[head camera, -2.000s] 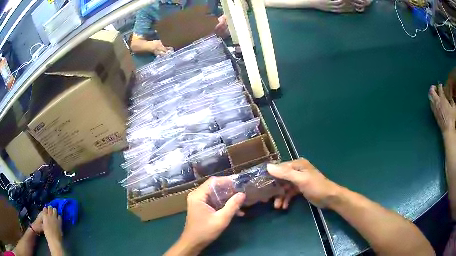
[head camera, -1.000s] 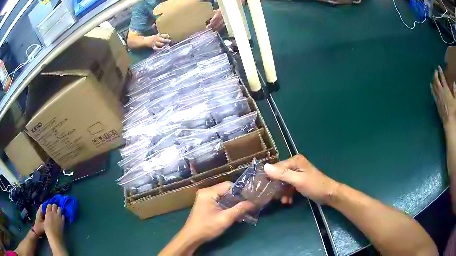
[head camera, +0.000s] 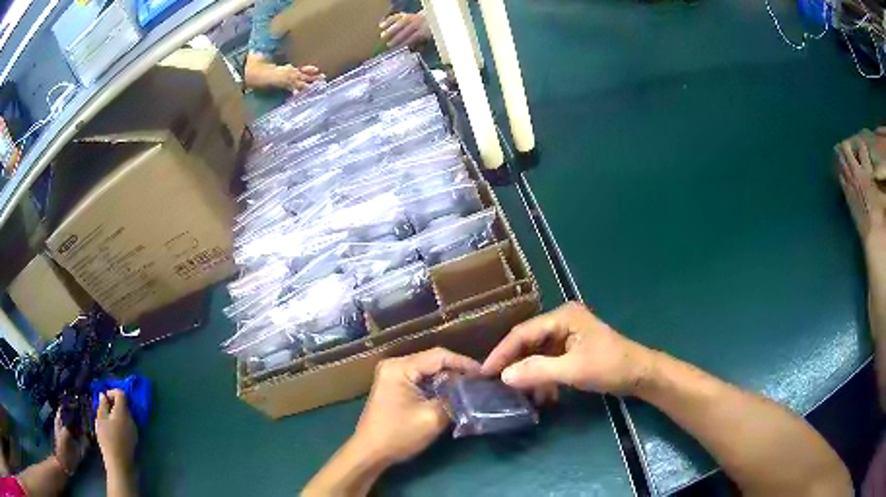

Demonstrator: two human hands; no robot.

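Observation:
A clear bag with a dark rounded device (head camera: 489, 404) is held in front of the divided carton. My left hand (head camera: 413, 403) grips its left end, fingers closed around it. My right hand (head camera: 573, 357) is at its upper right side, thumb and index fingertips at the bag's top edge; whether they pinch it is hard to tell. The divided carton (head camera: 321, 385) is full of rows of shiny bags, with one empty cell (head camera: 472, 279) near its front right corner.
A large printed carton (head camera: 146, 228) stands left of the tray. Black cables (head camera: 63, 364) and a blue bundle at another person's hands lie lower left. Cream uprights (head camera: 507, 78) stand behind. Another person holds brown cardboard at the back. A hand rests at the right edge.
The bag has been turned and drawn tighter around the device, now lower between my hands. My right hand has shifted its fingers to the bag's top edge. The back person's cardboard has tilted.

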